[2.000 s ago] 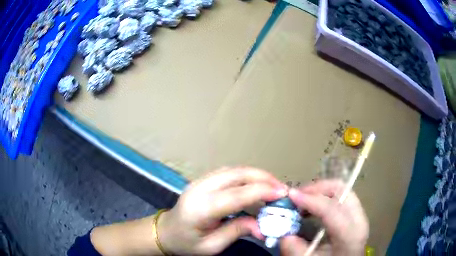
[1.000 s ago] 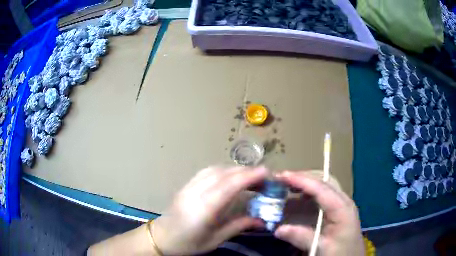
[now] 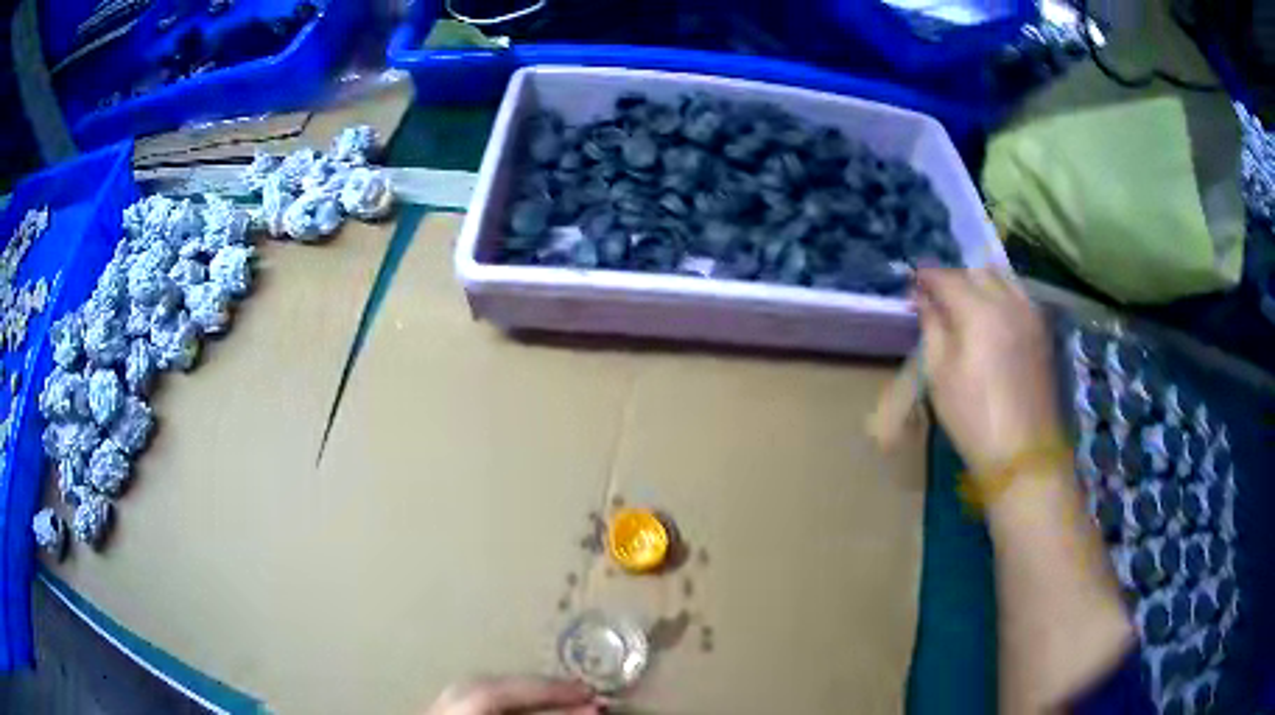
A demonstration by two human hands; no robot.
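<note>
My right hand (image 3: 986, 370) is at the right front corner of the pale tub (image 3: 699, 296), its fingertips at the rim. A blurred pale stick, the small brush (image 3: 899, 408), hangs below its palm. The tub is full of dark cap parts (image 3: 727, 182). My left hand (image 3: 510, 697) is cut off by the bottom edge, with only some fingers in view beside the clear dish (image 3: 604, 652); what it holds is hidden. The orange cup (image 3: 639, 541) stands just behind the dish, with wet spots around both.
Pale ruffled parts (image 3: 105, 335) lie piled at left beside the blue tray (image 3: 25, 482). Joined pieces (image 3: 1175, 517) stand in rows at right. A yellow-green cloth (image 3: 1119, 210) lies right of the tub. Blue crates (image 3: 727, 53) stand behind. Cardboard (image 3: 420, 559) has a slit.
The view has shifted. My hands have parted: my right hand has moved forward to the tub, and my left is at the bottom edge. The ruffled piece with its dark cap is out of sight.
</note>
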